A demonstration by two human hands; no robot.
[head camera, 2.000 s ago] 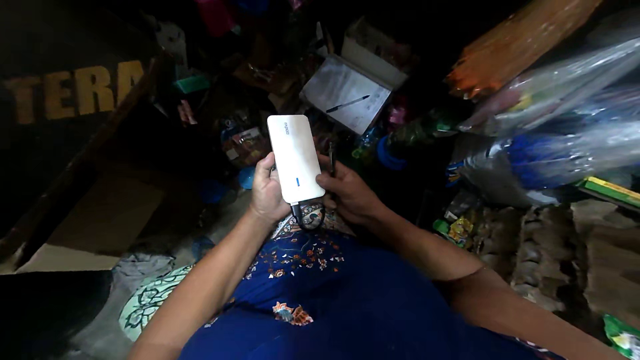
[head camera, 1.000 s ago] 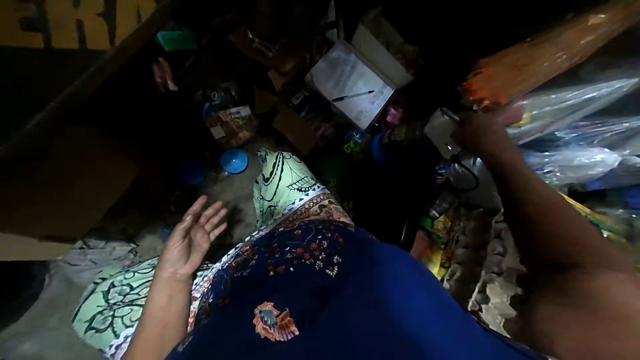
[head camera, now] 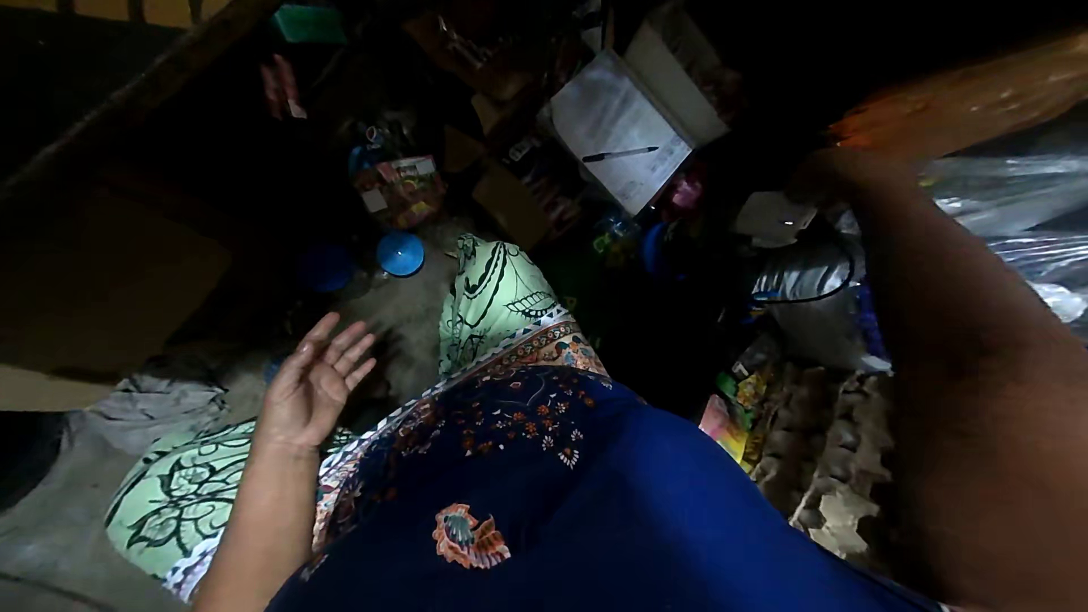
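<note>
My left hand (head camera: 316,384) is raised palm up with its fingers apart, holding nothing, left of my patterned clothing. At the upper right, my right hand (head camera: 837,174) is dim and blurred; it is at the white power bank (head camera: 773,218), whose edge lies by the fingers. A thin dark cable (head camera: 837,285) loops down from the power bank. Whether the fingers are closed around it is hard to see in the shadow. Just beyond the hand is an orange item in clear plastic (head camera: 952,110).
An open notebook (head camera: 620,127) with a pen (head camera: 620,154) lies beside an open box (head camera: 680,76). Blue round lid (head camera: 400,254) on the floor. Egg trays (head camera: 837,459) stand at lower right, plastic-wrapped goods (head camera: 1011,204) at right, a cardboard box (head camera: 102,289) at left.
Both hands were at the power bank in front of me. The left let go and moved left; the right moved to the upper right with the power bank. The view has shifted.
</note>
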